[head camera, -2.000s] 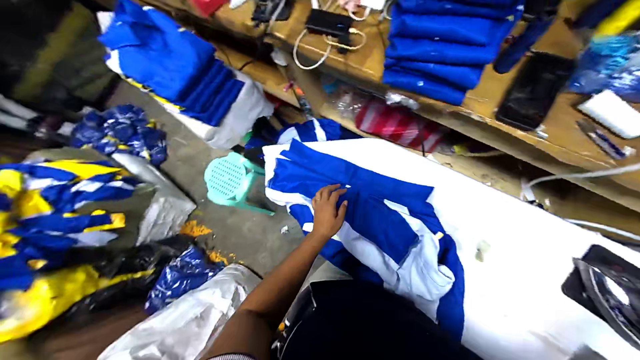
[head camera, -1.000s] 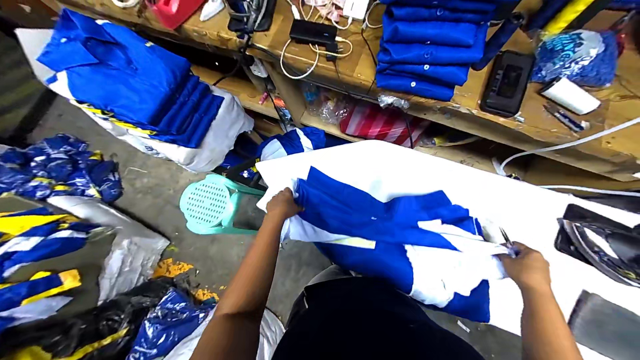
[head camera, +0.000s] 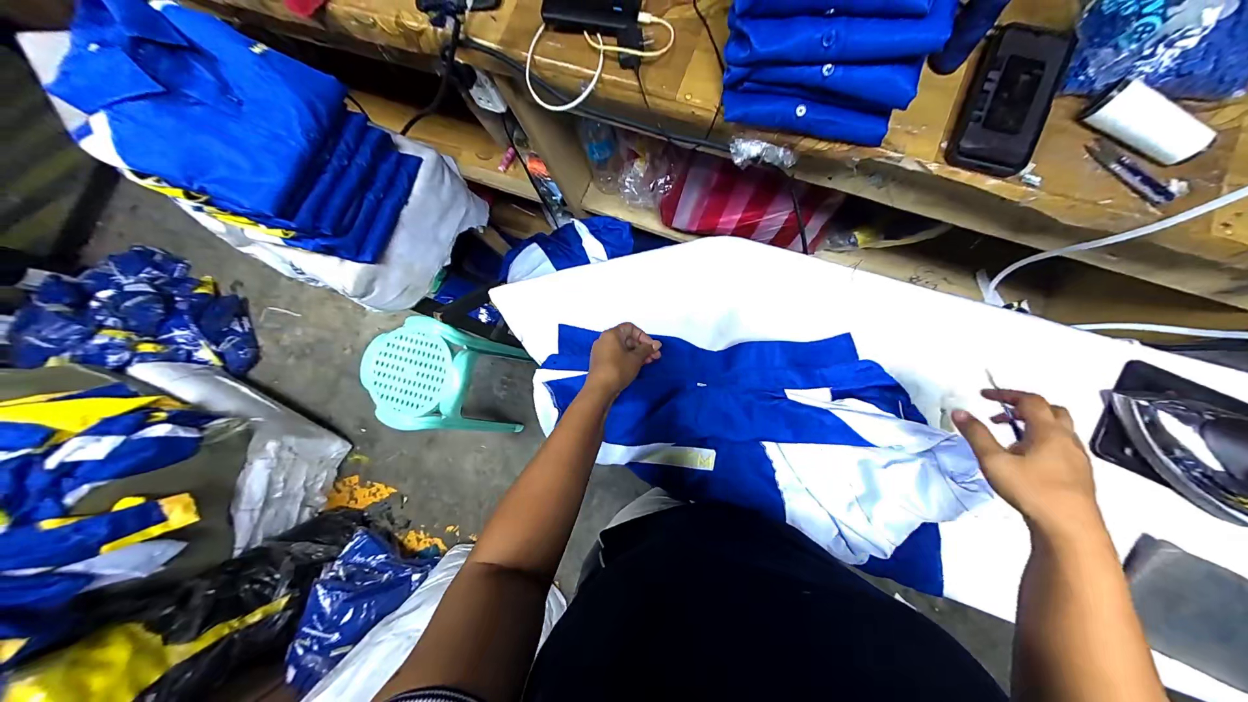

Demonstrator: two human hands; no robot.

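Observation:
A blue and white garment (head camera: pixel 702 400) lies spread and partly crumpled on a white-covered ironing board (head camera: pixel 741 283). Over its left end is my left hand (head camera: pixel 622 357), fingers curled at the blue cloth; whether they pinch it cannot be told. To the right of the garment's white part, my right hand (head camera: pixel 1035 450) holds a small slim metal tool (head camera: pixel 1010 414), perhaps thread snips, between its fingers. A yellowish strip (head camera: pixel 682 457) with a mark on it shows on the garment's near edge. The iron (head camera: pixel 1185 444) rests right of my right hand.
Folded blue shirts (head camera: pixel 829 68) are stacked on the wooden table (head camera: pixel 682 83) beyond the board, near a black phone-like device (head camera: pixel 1011 97) and cables. More blue shirts (head camera: pixel 244 127) are piled at upper left. A mint plastic stool (head camera: pixel 409 378) stands left of the board; bagged garments (head camera: pixel 136 312) lie on the floor.
Two seconds ago my left hand lay flat on the garment and my right hand was out of view. Since one second ago, my right hand has come off the white cloth and the garment's blue part has been spread.

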